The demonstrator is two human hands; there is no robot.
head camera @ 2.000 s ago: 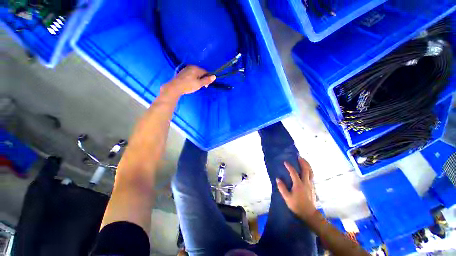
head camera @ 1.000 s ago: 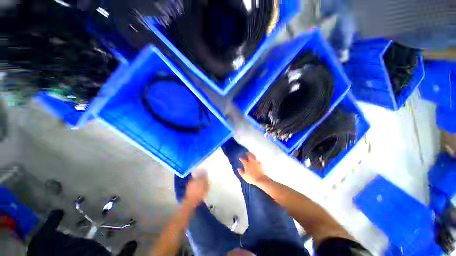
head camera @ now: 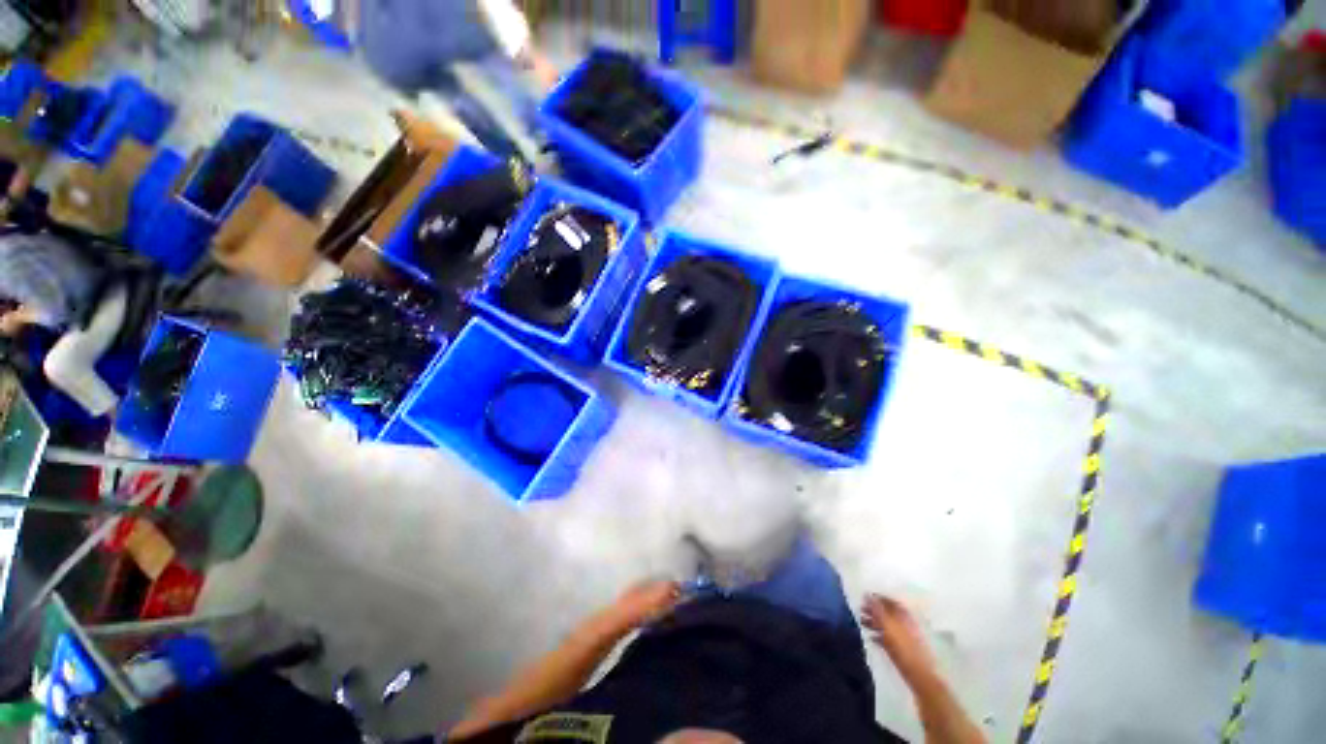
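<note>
A blue tote stands on the floor ahead, holding one thin black cable coil. Several blue totes beside and behind it hold thick black cable coils. Another coil fills the tote at the right end of the row. A tangled pile of dark cables is left of the nearly empty tote. My left hand is low by my waist; its fingers are small and blurred, and its grip is unclear. My right hand hangs at my right side, fingers apart, empty.
Yellow-black tape marks the floor at right. A blue tote is at the right edge. Cardboard boxes stand at the back. One person is at the top, another at far left. A cluttered bench is at lower left.
The view has risen and pulled back from the totes. My left hand has left the nearly empty tote, where it held cable ends; the coil lies inside. My right hand has left my thigh.
</note>
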